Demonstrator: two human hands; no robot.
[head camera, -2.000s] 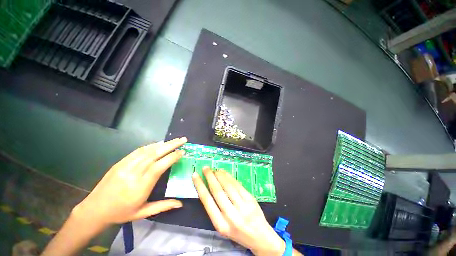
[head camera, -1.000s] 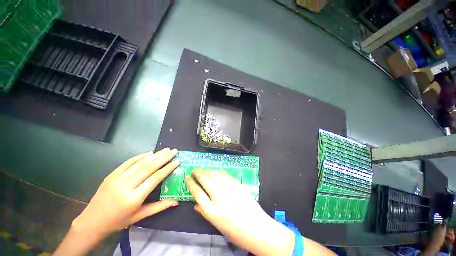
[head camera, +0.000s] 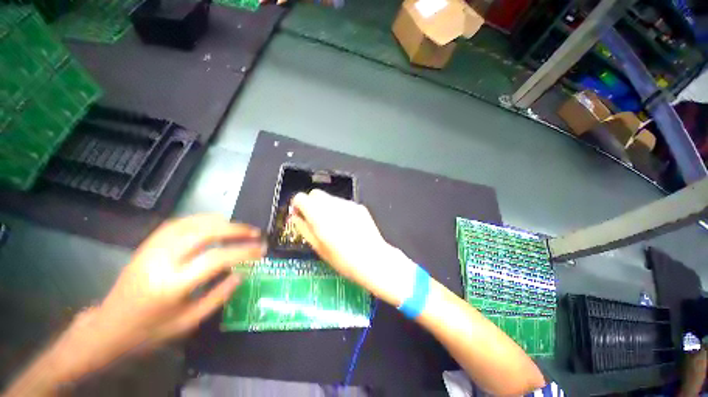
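Observation:
A green PCB panel (head camera: 299, 301) lies on the black ESD mat (head camera: 419, 310), just in front of the black component bin (head camera: 354, 186). Small gold metal components (head camera: 289, 229) lie in the bin's near left part. My right hand (head camera: 330, 225) reaches into the bin over the components, fingers bent together; whether it holds any is hidden. A blue wrist strap is on that wrist. My left hand (head camera: 182, 271) is blurred, fingers apart, over the panel's left end and near the bin's corner. It holds nothing visible.
Overlapped PCBs (head camera: 508, 283) lie at the right, beside a black slotted rack (head camera: 621, 333). Another slotted rack (head camera: 101, 159) and a large PCB stack (head camera: 39, 97) are at the left. A metal post (head camera: 629, 222) stands at the right. An open cardboard box (head camera: 435, 31) is across the line.
My right hand has moved from the panel forward into the bin. My left hand has lifted from the panel's left edge. The camera view has shifted, showing more of the far side.

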